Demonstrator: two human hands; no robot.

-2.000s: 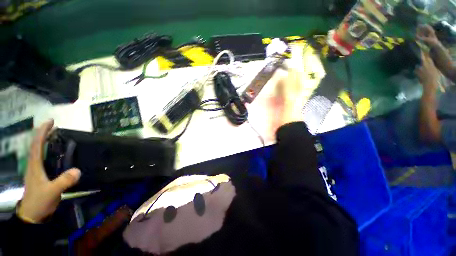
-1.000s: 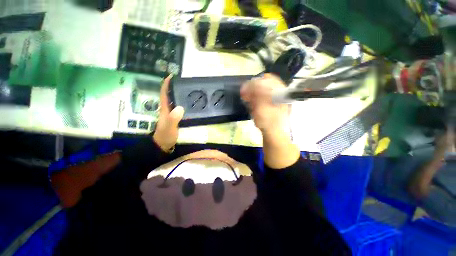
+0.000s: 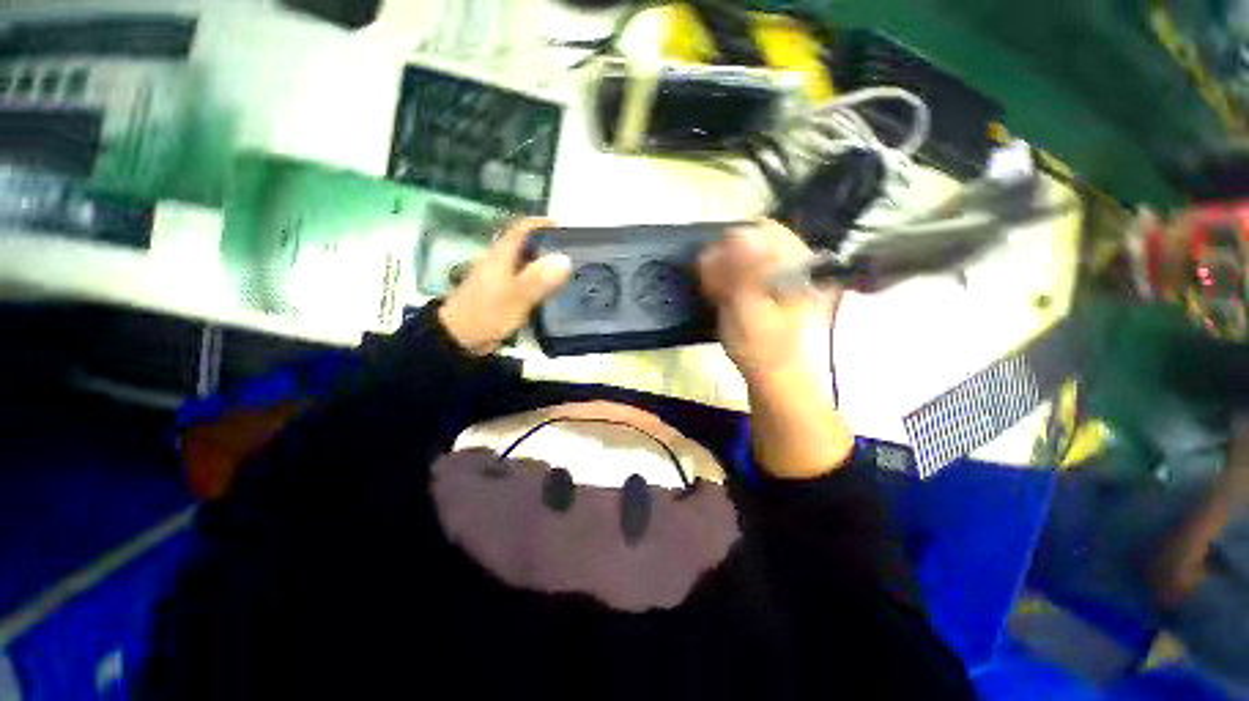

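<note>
A black power strip with a grey face and round outlets lies level between my hands, over the bench. My left hand grips its left end, thumb on the face. My right hand is closed in a blurred fist at its right end and covers that end. A pale grey object sticks out of the fist to the right; blur hides what it is. A blurred grey-brown bar, possibly a test socket strip, lies right of the fist.
A wrapped black device, a white cable and a black cord bundle lie at the bench back. Printed sheets lie left, a perforated sheet right. A blue bin and another person's arm are at right.
Since two seconds ago, the strip has come from the left to in front of me, and my right hand has reached its right end. Over the last second the hands and strip shift slightly right in view.
</note>
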